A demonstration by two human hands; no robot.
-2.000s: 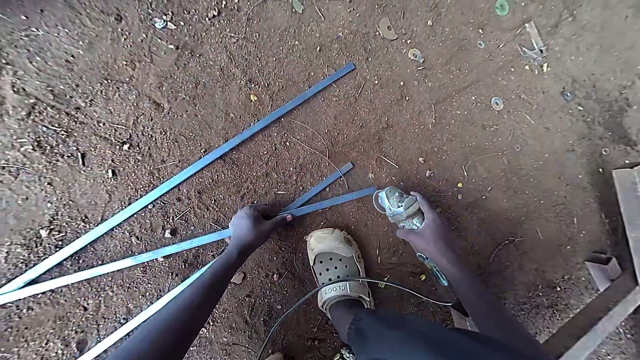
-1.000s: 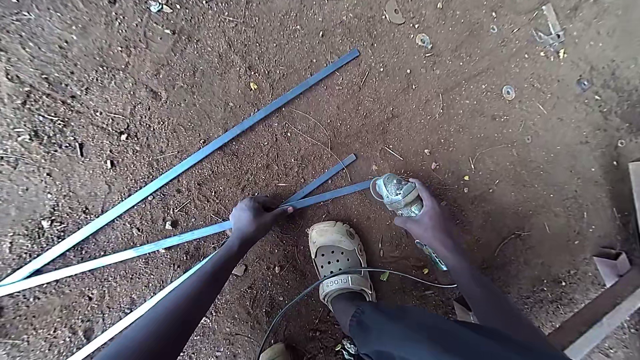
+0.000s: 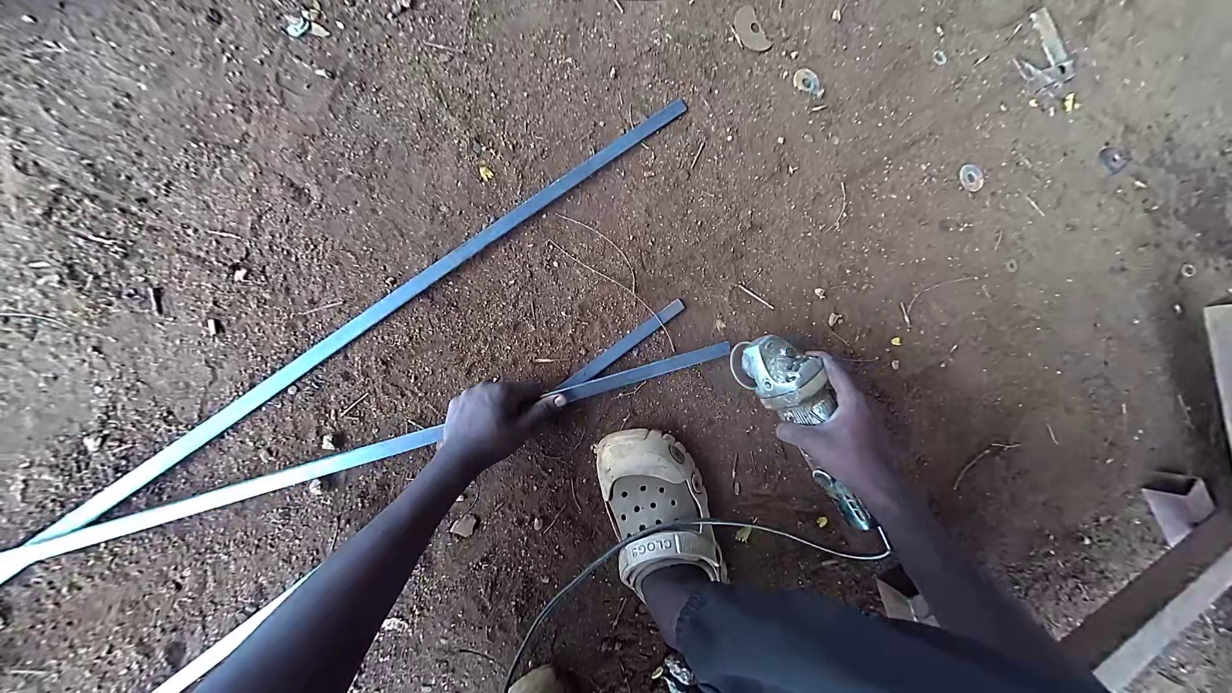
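Observation:
My left hand (image 3: 496,421) grips a flat metal bar (image 3: 650,371) near its right end, where it crosses a second flat bar (image 3: 630,337). A third, long flat bar (image 3: 414,284) lies on the soil above them and meets the held bar at the far left. My right hand (image 3: 847,423) is closed around the body of an angle grinder (image 3: 784,375), its head and disc edge close to the tip of the held bar. Whether the disc touches the bar is hard to tell. The grinder's cord (image 3: 799,541) runs from its rear.
A foot in a beige clog (image 3: 654,500) stands just below the bars, with the cord passing over it. Rusty metal sections (image 3: 1155,602) lie at the lower right. A metal scrap (image 3: 1049,58) and washers (image 3: 971,177) are scattered at the upper right.

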